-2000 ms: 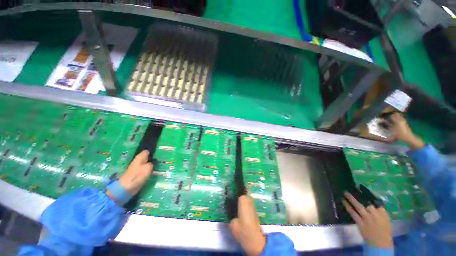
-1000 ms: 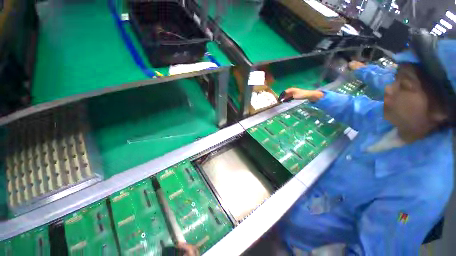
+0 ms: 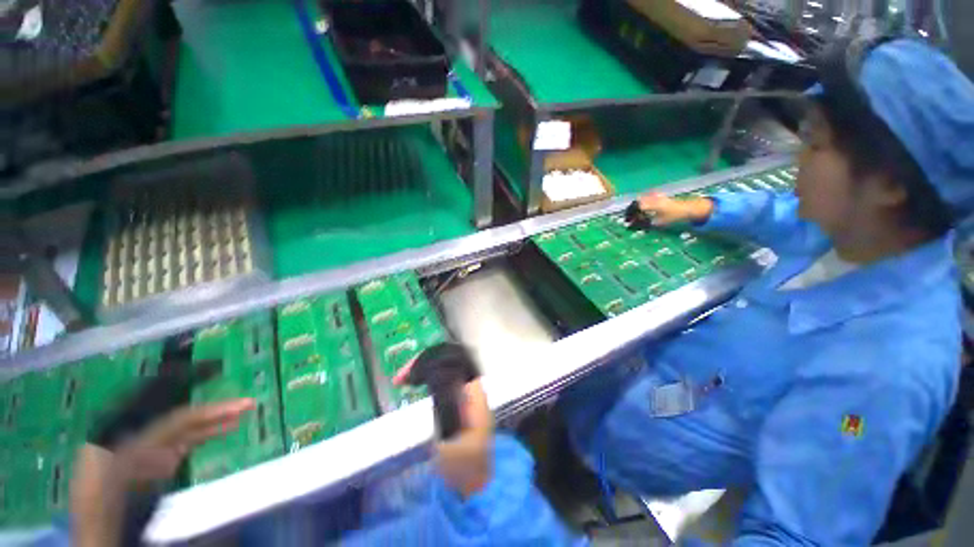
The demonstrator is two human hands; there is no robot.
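Green PCB panels [image 3: 320, 369] lie side by side on the conveyor, with pale strips and dark components on them. My left hand [image 3: 150, 443] is blurred over the panels at the lower left, with black covers on some fingers. Its fingers are apart and no part shows in it. My right hand [image 3: 459, 411] is raised over the near rail by the last panel before the gap. Black covers its fingertips. Its fingers are bent, and I cannot tell whether it holds anything.
The clear tray [image 3: 182, 240] of cream-gold parts stands on the shelf above the far rail. The pale conveyor bed [image 3: 497, 310] shows in a gap. A person in a blue smock [image 3: 790, 353] works at the right, one hand over further panels. A black bin [image 3: 390, 53] stands on the upper shelf.
The view has shifted, bringing more panels and both my hands into the picture. My right hand is raised near the rail. The neighbour's hand has moved from beside the box to above the panels.
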